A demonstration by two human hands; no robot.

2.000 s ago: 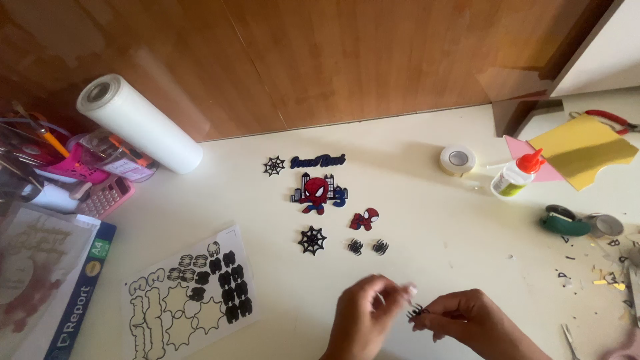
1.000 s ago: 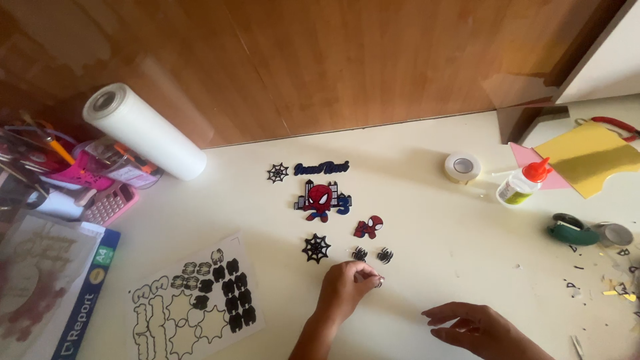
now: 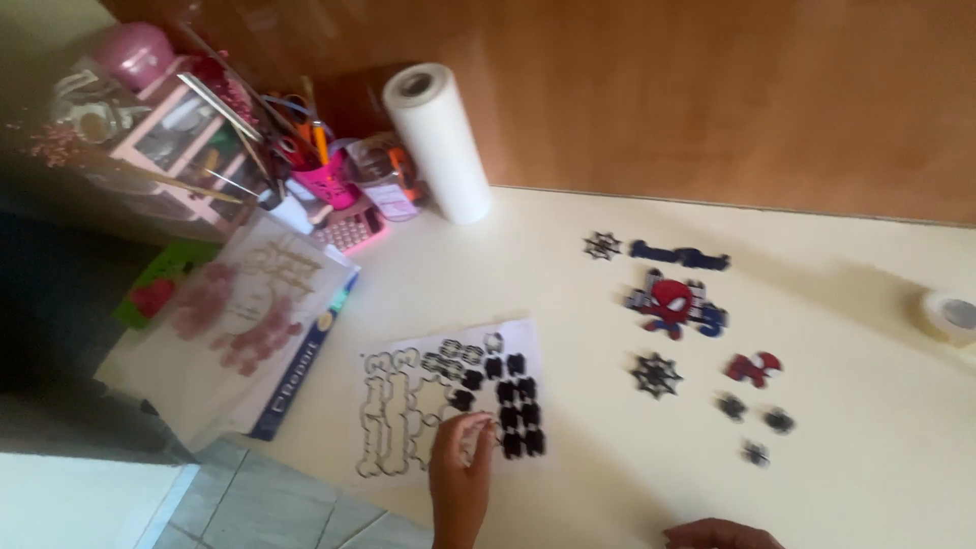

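My left hand [image 3: 461, 465] hovers over the white sheet [image 3: 450, 335] of black outlines and small black cut-out shapes, thumb and forefinger nearly touching; whether anything small is between them is unclear. Only the top of my right hand [image 3: 720, 534] shows at the bottom edge, its fingertips hidden. Several small black spider cut-outs [image 3: 755, 453] lie above it. Over them are a small red Spider-Man figure [image 3: 753, 369], a black web cut-out [image 3: 656, 375], a larger Spider-Man piece [image 3: 671, 305] with buildings, a dark blue lettering strip [image 3: 680, 255] and a smaller web [image 3: 602, 245].
A white roll [image 3: 442, 145] stands by the wooden panel. Left of it are a pink pen cup [image 3: 329, 183], a pink calculator [image 3: 347, 231] and a clear jar [image 3: 385, 179]. A paper pack [image 3: 293, 385] lies at the table's left edge; a tape roll [image 3: 953, 314] is at right.
The view has swung left. My left hand has moved from the spider cut-outs to the sheet. Another spider now lies below the two seen earlier.
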